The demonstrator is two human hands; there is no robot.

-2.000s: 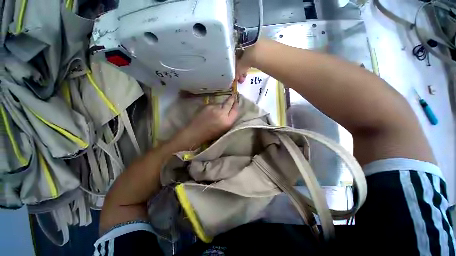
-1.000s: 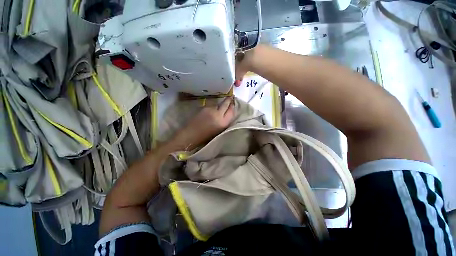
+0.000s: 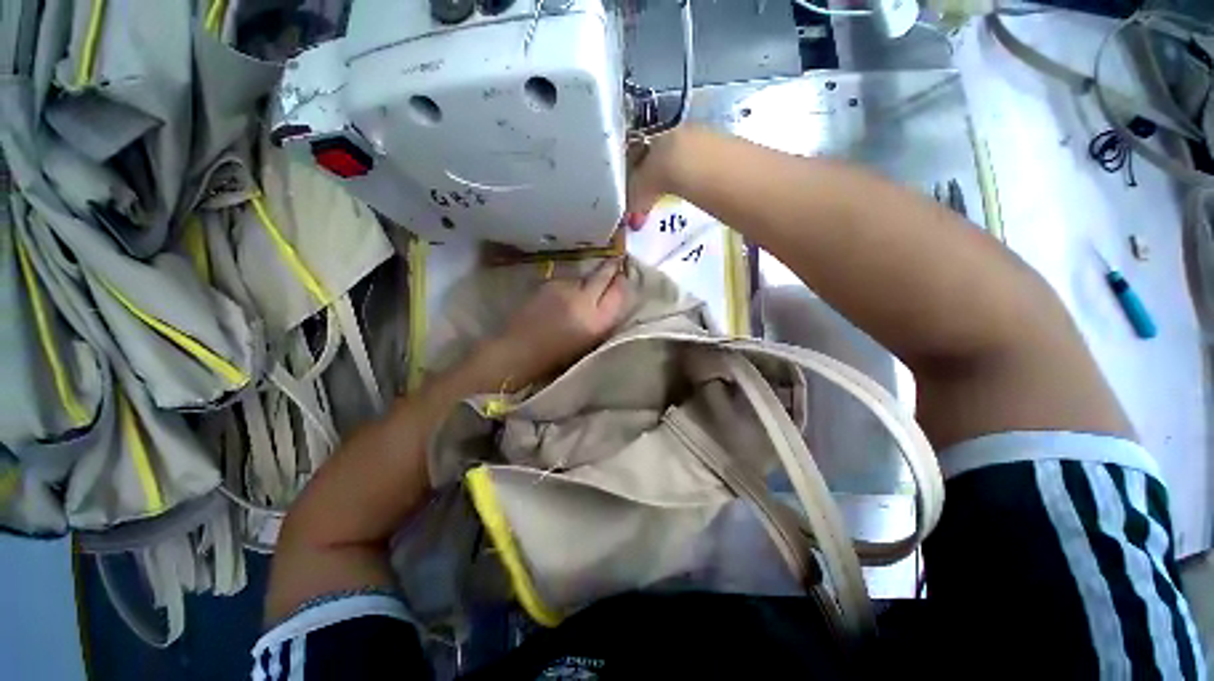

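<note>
A beige bag body point(image 3: 612, 526) lies open between my forearms, its mouth towards me, with yellow binding tape point(image 3: 510, 548) on one seam. Its long beige handles point(image 3: 812, 492) arch to the right. The far edge of the bag reaches under the sewing machine head point(image 3: 506, 146), at the yellow-brown clamp frame point(image 3: 566, 253). My left hand point(image 3: 582, 303) holds the bag edge just in front of the clamp, fingers bent. My right hand point(image 3: 642, 193) is mostly hidden behind the machine head; only a fingertip and wrist show, so its grip cannot be told.
Stacked grey-beige bags point(image 3: 147, 306) with yellow edges and hanging straps fill the left side. A white template sheet point(image 3: 686, 253) with handwriting lies right of the clamp. A blue-handled tool point(image 3: 1132, 303) and a black cable loop point(image 3: 1109, 150) lie on the far right.
The view has shifted slightly. My right forearm sits a little lower beside the machine head. My left hand stays at the bag edge by the clamp.
</note>
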